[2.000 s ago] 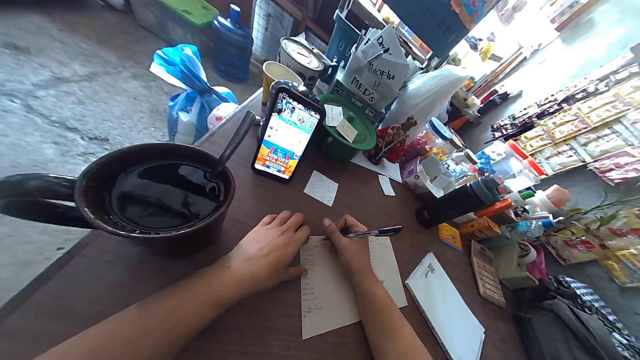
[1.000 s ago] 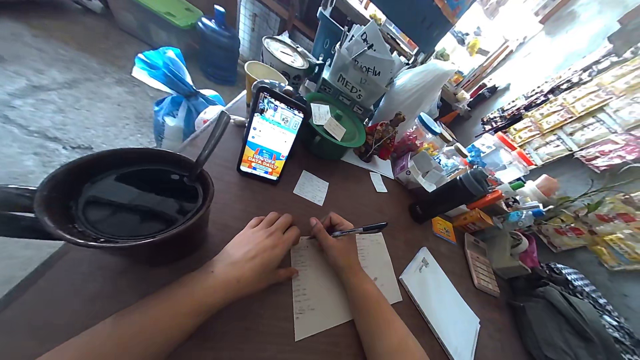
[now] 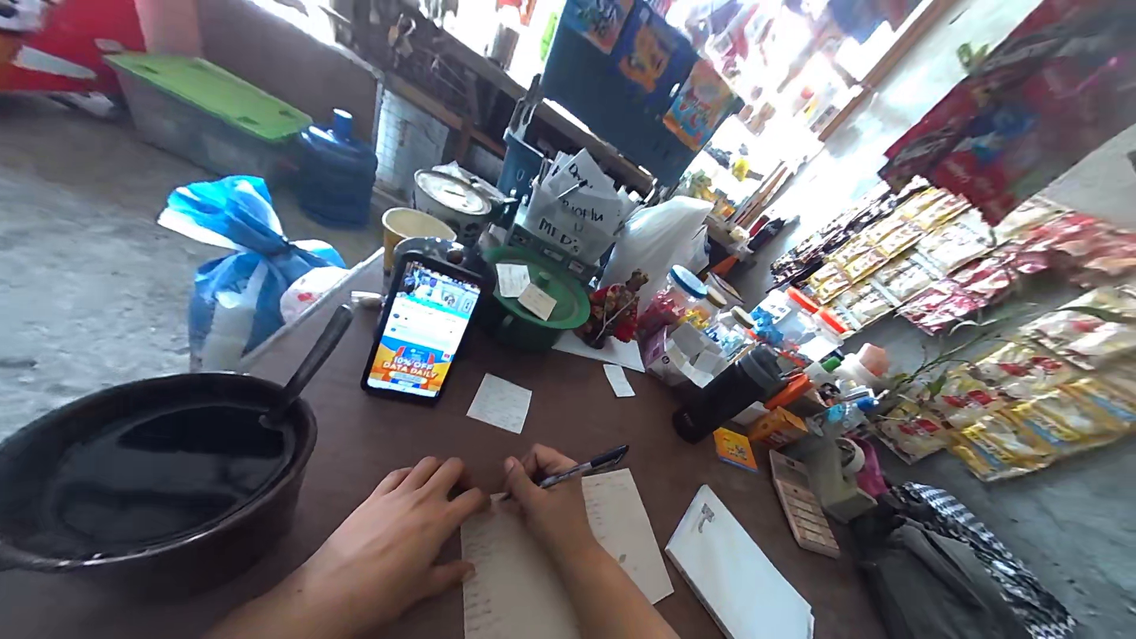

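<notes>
My right hand [image 3: 550, 501] grips a ballpoint pen [image 3: 586, 466], its tip at the top of a sheet of paper [image 3: 506, 577] that bears handwriting. Flat on the table and the sheet's left edge lies my left hand [image 3: 399, 524], fingers slightly spread, holding nothing. A smartphone [image 3: 424, 328] with a lit screen leans upright beyond my hands, and a small written note [image 3: 500, 403] lies just in front of it. To the right of the sheet is a white notepad [image 3: 741, 568].
A dark pot of dark liquid [image 3: 160, 479] with a handle sticking out stands at left. Behind are a green lidded container [image 3: 541, 302] and a paper cup [image 3: 417, 226]. A black tumbler [image 3: 728, 395], a calculator [image 3: 803, 501] and a black bag [image 3: 932, 577] sit at right.
The view has shifted somewhat. Both hands keep about the same place at the sheet, and the pen stays in my right hand.
</notes>
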